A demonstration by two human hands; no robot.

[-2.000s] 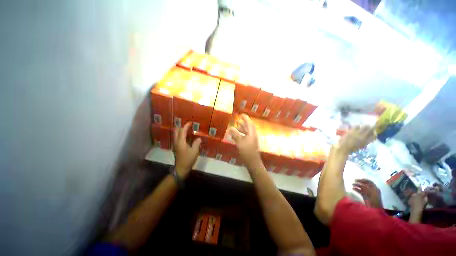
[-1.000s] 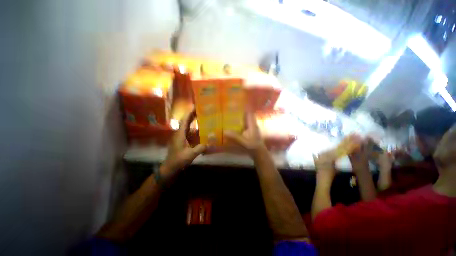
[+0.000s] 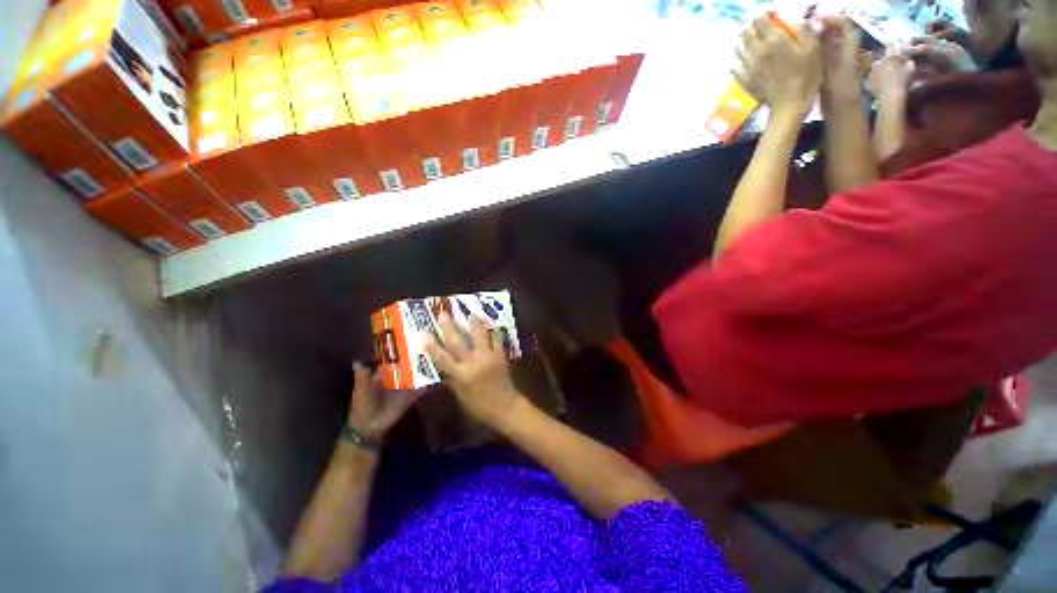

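My left hand point(image 3: 377, 400) and my right hand point(image 3: 473, 365) hold orange and white retail boxes point(image 3: 406, 324) low, below the bench edge. The left hand is at their orange end, and the right hand lies on the white printed face. How many boxes are held cannot be told. An open brown carton point(image 3: 539, 376) shows partly under the held boxes; its inside is hidden. Rows of orange retail boxes point(image 3: 336, 127) stand on the bench, white barcode labels toward me, with a higher stack at the left.
The white bench edge point(image 3: 383, 211) runs above my hands. A pale wall point(image 3: 70, 382) is close on the left. A person in a red shirt point(image 3: 881, 278) sits at right over an orange stool point(image 3: 684, 423), hands on the bench.
The view has tilted down. My hands have moved from in front of the bench stack, holding boxes upright, to below the bench edge, where the held boxes show their white face.
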